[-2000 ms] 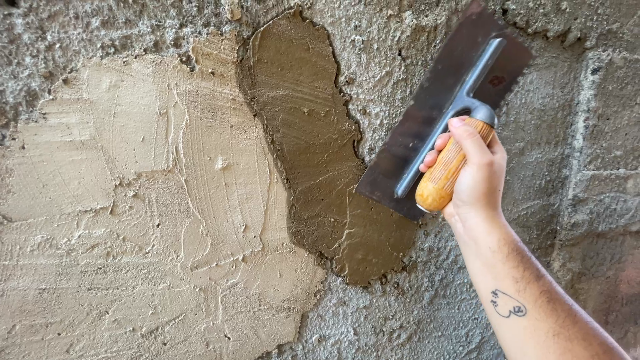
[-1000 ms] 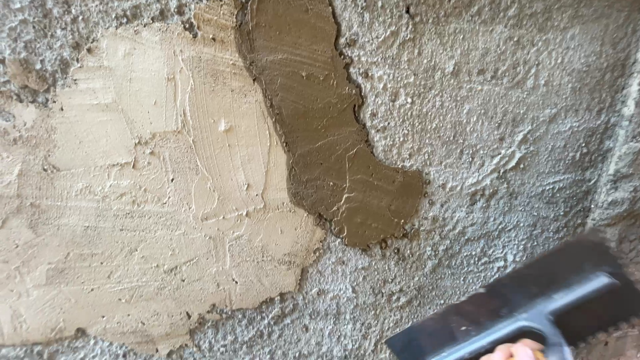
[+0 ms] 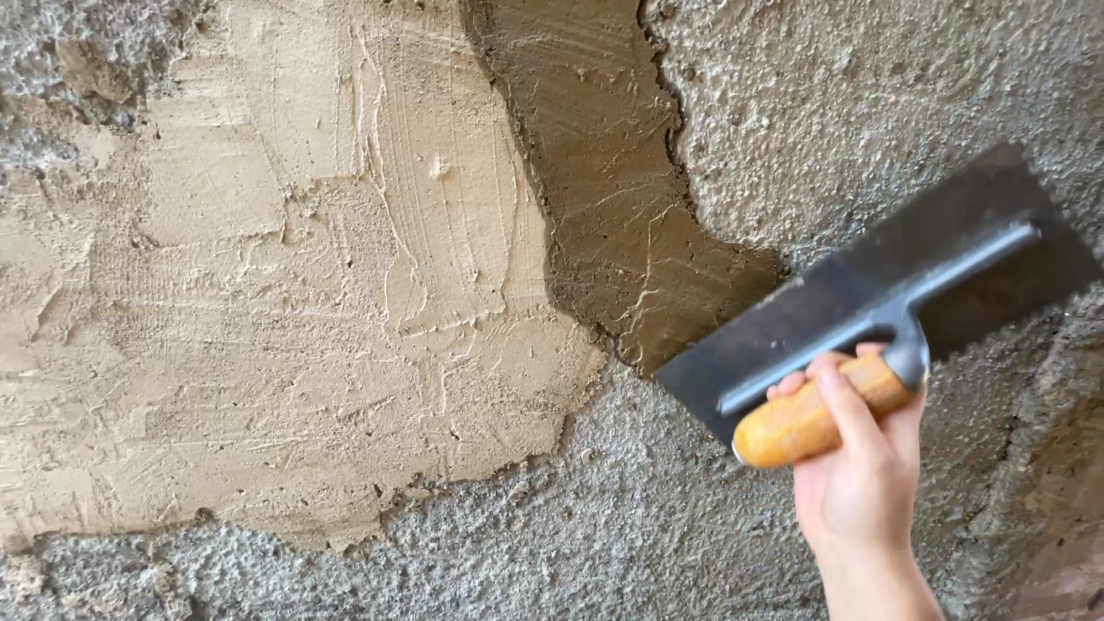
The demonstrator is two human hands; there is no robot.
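Note:
My right hand grips the wooden handle of a plastering trowel at the right of the head view. The steel blade has a notched edge and lies tilted, its right end higher. Its lower left corner overlaps the bottom of a dark, wet-looking strip of plaster; whether the blade touches the wall, I cannot tell. Left of that strip spreads lighter, drier-looking plaster with ridges and trowel marks. My left hand is out of view.
Rough grey wall surrounds the plaster below and at the right. At the upper left is a coarse, pitted area. A brownish patch of wall shows at the lower right.
The trowel went from beside the dark strip down to the lower right corner, then back up to the strip's lower end. The view has shifted somewhat.

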